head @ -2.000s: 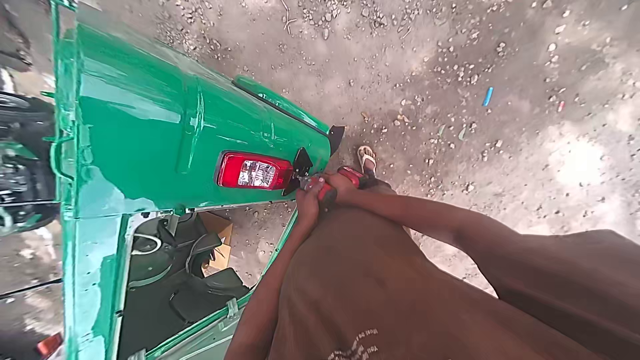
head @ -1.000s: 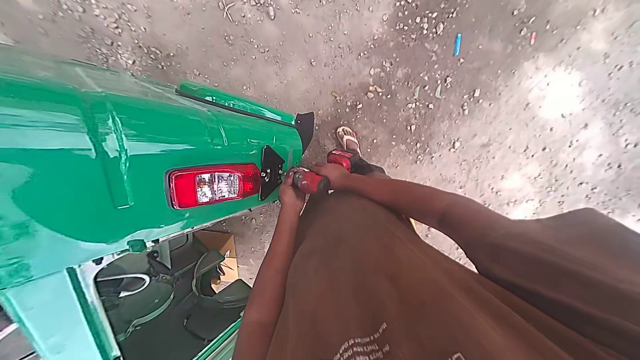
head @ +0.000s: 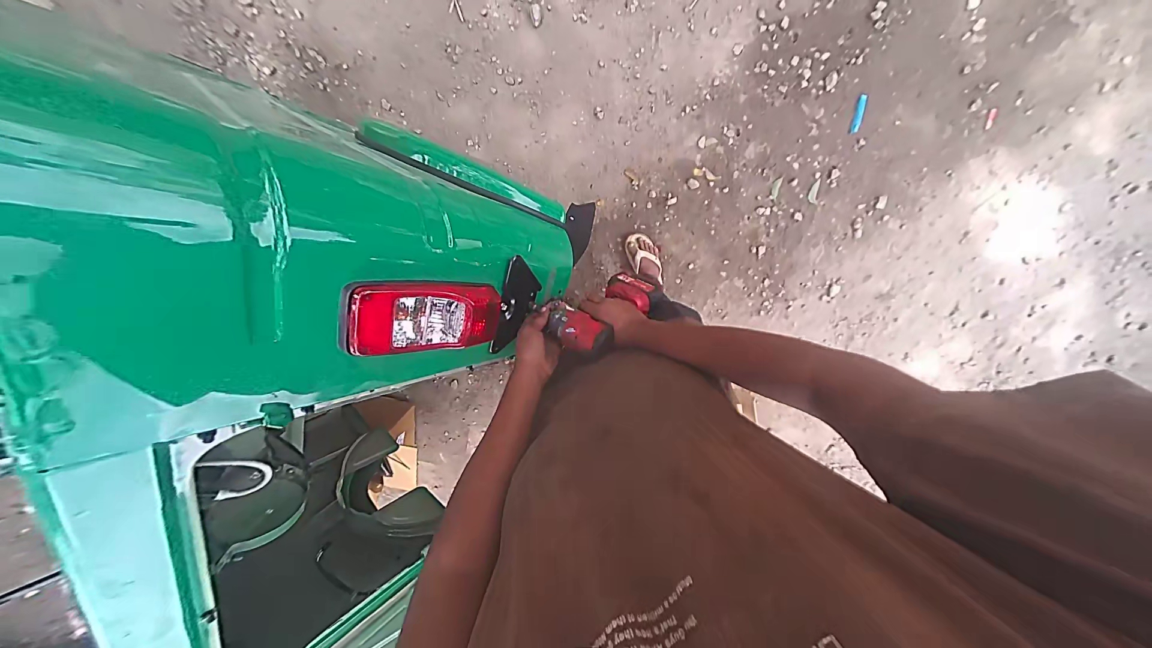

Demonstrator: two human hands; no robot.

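A red and black cordless drill or driver [head: 580, 328] is held at my waist, its nose toward the green vehicle body [head: 171, 270]. My right hand [head: 617, 317] is closed around its grip, with the red battery end showing beyond the hand. Beside the nose of the tool, at a black metal bracket [head: 517, 304], is my left hand [head: 537, 342]; whether its fingers hold a small part or the tool's front cannot be told. The bracket stands on the body next to a red and clear tail light [head: 423, 319]. The tool's tip is hidden.
A black flap [head: 580, 229] sticks out at the body's lower corner. My sandalled foot [head: 643, 256] stands on gravelly ground. Through an opening in the body, dark seats or covers [head: 373, 522] and a cardboard box [head: 403, 441] show. A blue scrap [head: 859, 113] lies on the ground.
The view has shifted. The tool's red body shows more plainly now than two seconds ago, when the hands covered more of it. Both hands remain near the bracket.
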